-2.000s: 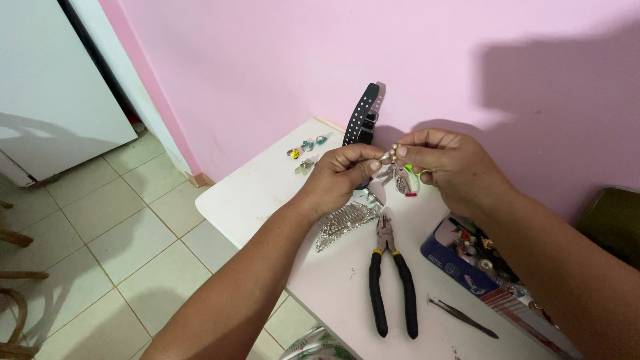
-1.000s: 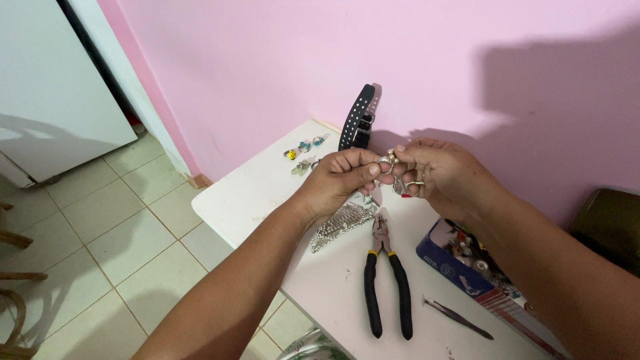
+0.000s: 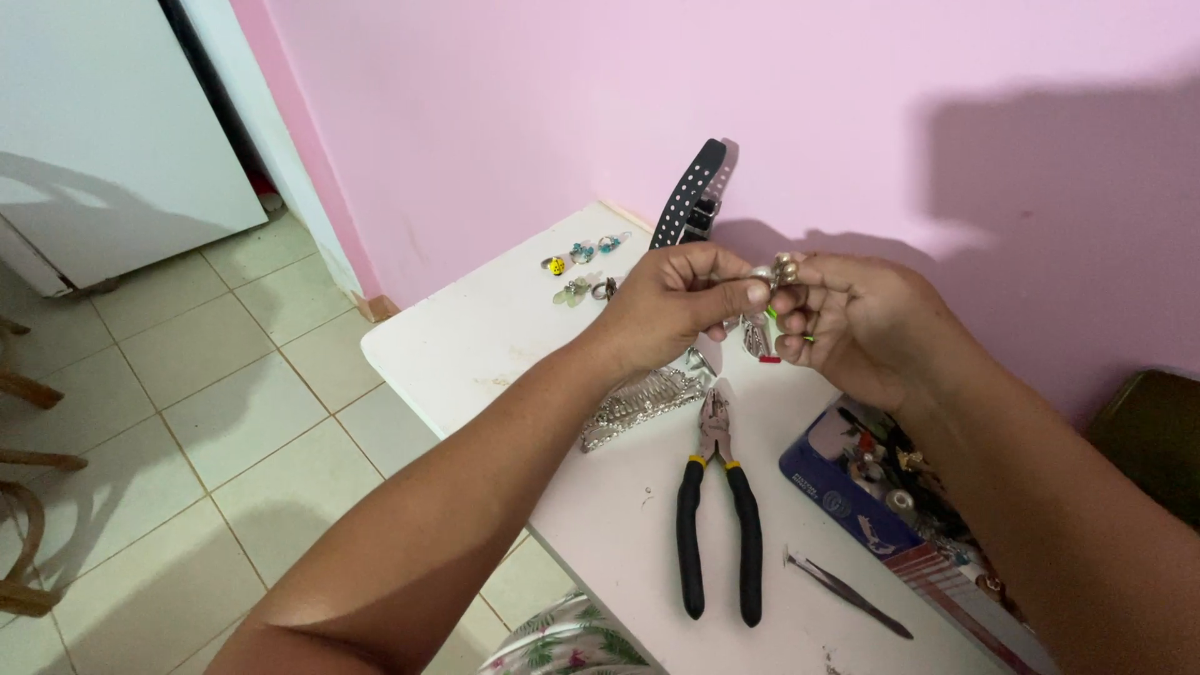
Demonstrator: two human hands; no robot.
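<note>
My left hand (image 3: pixel 680 295) and my right hand (image 3: pixel 858 323) meet above the table, both pinching a small piece of beaded jewellery (image 3: pixel 780 272) with pearly beads. Its exact form is partly hidden by the fingers. Bright green bits show by my right fingers. Under my left wrist lies a silver chain-mesh piece (image 3: pixel 642 408). Lineman's pliers (image 3: pixel 716 497) with black handles and yellow bands lie below the hands, jaws pointing away. Metal tweezers (image 3: pixel 848 592) rest to their right.
A blue box (image 3: pixel 844 497) of beads and trinkets sits at the right. Small beaded jewellery pieces (image 3: pixel 581 253) lie near the table's back edge. A black strap with white dots (image 3: pixel 689 192) leans by the pink wall. Wooden chair legs (image 3: pixel 28 384) stand on the tiled floor.
Both hands stay together around the small beaded piece. The fingers of my right hand have shifted around it; the pliers and tweezers have not moved on the table.
</note>
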